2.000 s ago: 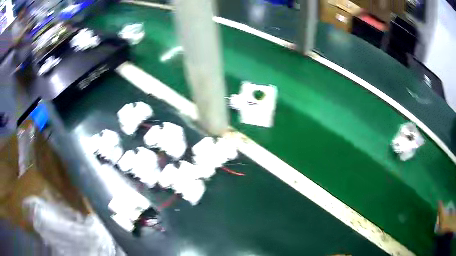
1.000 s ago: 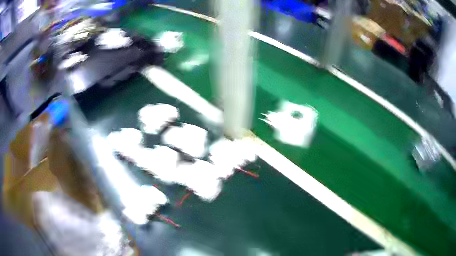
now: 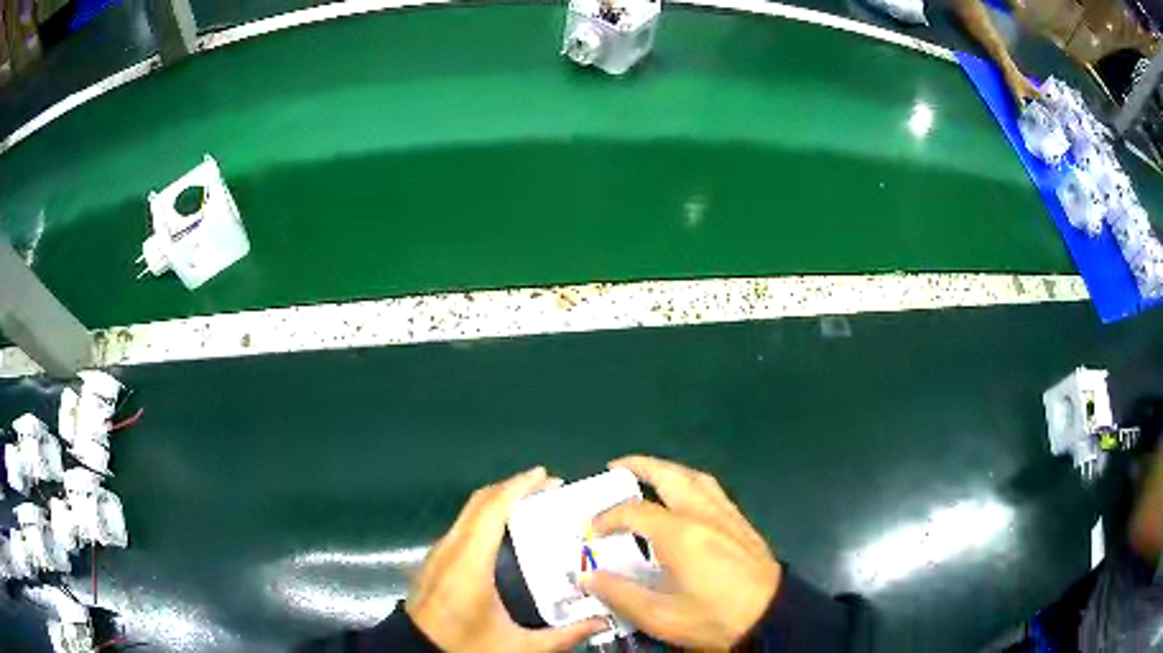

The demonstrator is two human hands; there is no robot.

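Note:
A white plug-in housing (image 3: 548,546) is held over the dark green bench, at the bottom middle. Thin yellow, blue and red wires show in its opening. My left hand (image 3: 469,574) grips it by its left side and lower edge. My right hand (image 3: 702,561) is on its right side, with thumb and fingers at the opening beside the wires. The fingers hide part of the opening. Metal parts at the lower edge are mostly covered.
White inner modules (image 3: 89,510) with red leads are grouped at the left. White units lie on the green belt (image 3: 510,191), beyond a whitish rail (image 3: 561,306). Another unit (image 3: 1082,411) is at the right. Another person's hand (image 3: 1020,84) reaches over a blue mat (image 3: 1110,287) of white units.
The view has swung right and down from the module group. Both my hands, holding the housing, are now in view; they were not clearly visible before. The blue mat has come into view.

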